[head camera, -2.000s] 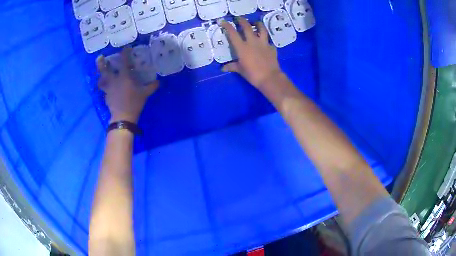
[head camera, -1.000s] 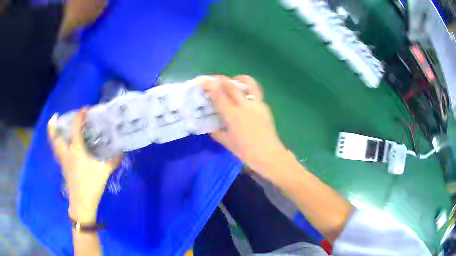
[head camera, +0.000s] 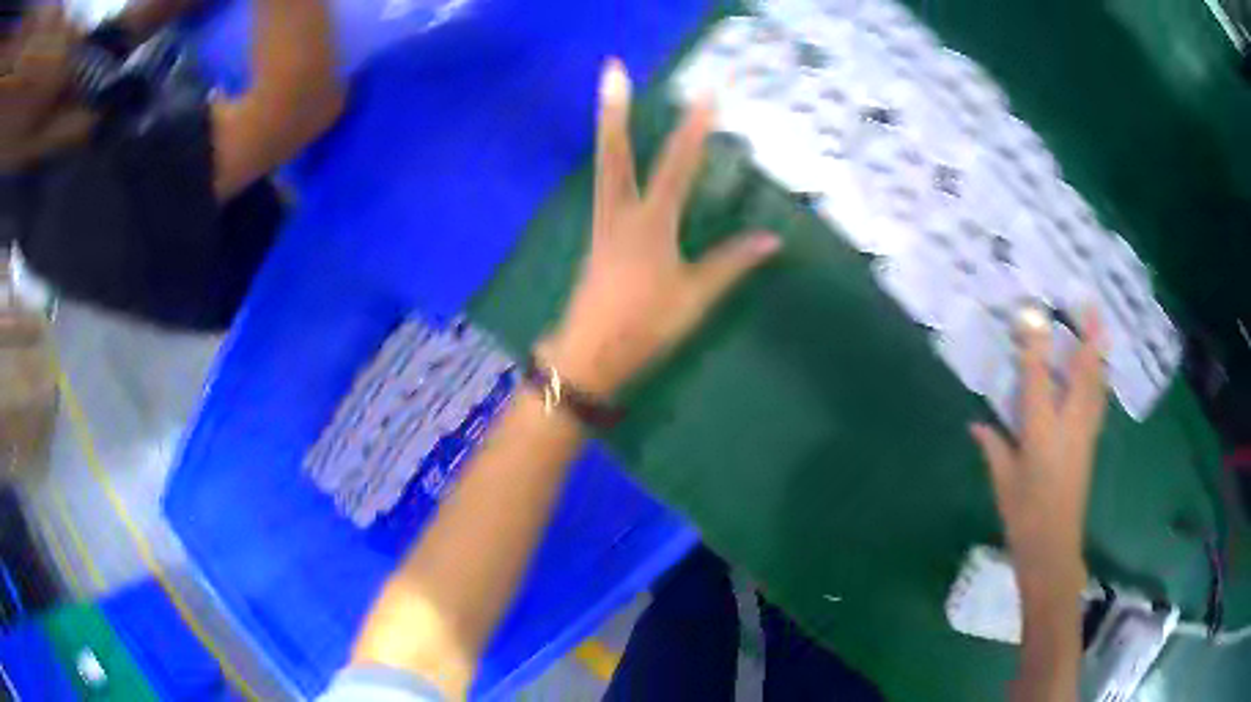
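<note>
White plug adapters (head camera: 947, 178) lie in several rows side by side on the green bench (head camera: 768, 453). My left hand (head camera: 645, 254) is over the bench at the near left end of the rows, fingers spread, holding nothing. My right hand (head camera: 1050, 425) is at the near right end, fingers apart, fingertips over the last adapters; I cannot tell whether they touch. More adapters (head camera: 412, 412) sit in rows inside the blue tote (head camera: 227, 460), partly behind my left forearm. The picture is blurred.
A white block (head camera: 985, 597) and a white-and-black test strip (head camera: 1132, 638) lie near my right wrist, which partly hides them. Another person's arm and dark sleeve (head camera: 151, 233) are at upper left, beside blue plastic. Yellow floor lines show at lower left.
The row of adapters held between both hands is no longer held. My hands have moved right, over the bench, and the view has shifted so that the wide block of adapters shows.
</note>
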